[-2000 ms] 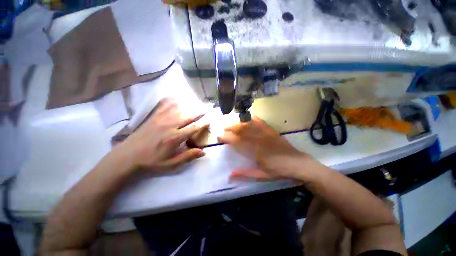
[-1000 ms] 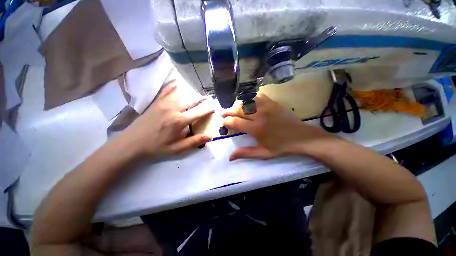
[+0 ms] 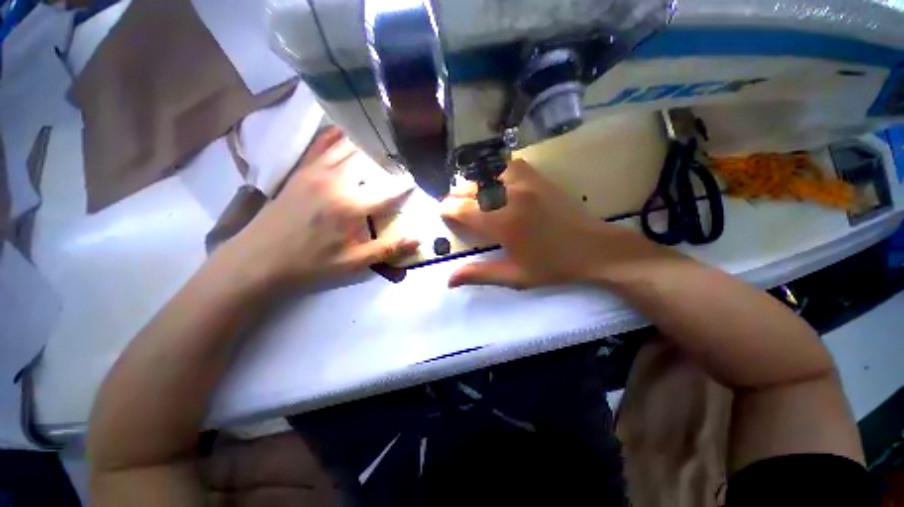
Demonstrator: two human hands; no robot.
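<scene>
The sewing machine point(image 3: 615, 84) stands over the bright lamp-lit needle area, its presser foot partly hidden by glare. My left hand point(image 3: 327, 213) lies flat with fingers spread, left of the needle, beside and partly over pale cloth point(image 3: 282, 139) with a brown edge. My right hand point(image 3: 525, 228) lies at the right of the needle, fingers pointing left, thumb apart on the table edge side. Any cloth under its fingertips is lost in glare. The cream machine bed point(image 3: 585, 178) shows a dark round spot between the hands.
Black-handled scissors point(image 3: 684, 193) lie right of my right hand, beside an orange fluffy bundle point(image 3: 783, 180). A brown panel point(image 3: 154, 99) and pale pieces point(image 3: 30, 238) lie at the left. Brown cloth point(image 3: 679, 426) hangs below the rounded table edge point(image 3: 446, 366).
The view has shifted, so the machine head appears larger and further left. Both hands stay near the needle in much the same pose, with the plate's dark spot more clearly visible.
</scene>
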